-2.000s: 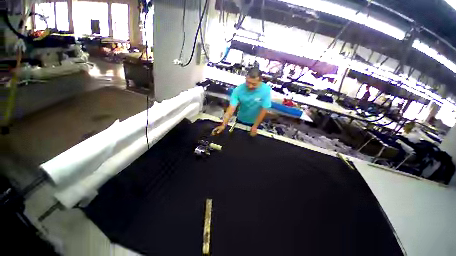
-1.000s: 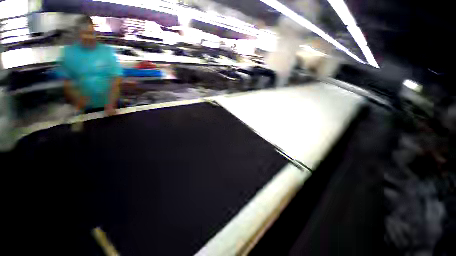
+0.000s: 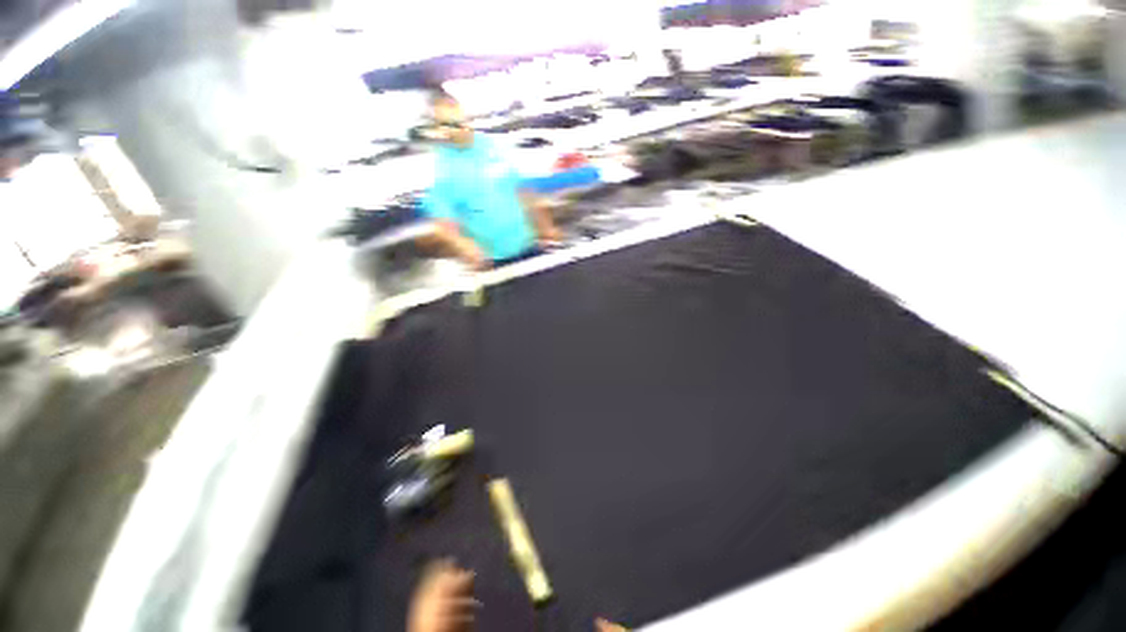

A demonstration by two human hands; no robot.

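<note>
Black fabric (image 3: 667, 407) lies flat over the white table. A yellowish bar-shaped cloth weight (image 3: 519, 541) lies on it near me. My left hand (image 3: 442, 599) is at the bottom edge, blurred and partly cut off, left of this weight and not touching it; its fingers look apart and I see nothing in it. Only a fingertip of my right hand (image 3: 608, 626) shows at the bottom edge, right of the weight. A blurred dark and silvery object (image 3: 420, 475) with a yellowish piece beside it lies on the fabric to the left.
A person in a turquoise T-shirt (image 3: 482, 204) stands at the far side. More yellowish weights lie at the far edge (image 3: 473, 296) and the right corner (image 3: 1015, 393), beside a thin dark strip (image 3: 1072, 422). White rolls (image 3: 235, 432) stand at the left end.
The view has swung back left from the table's right side. Both my hands have come into the bottom edge. The other person's hands have lifted from the far table edge.
</note>
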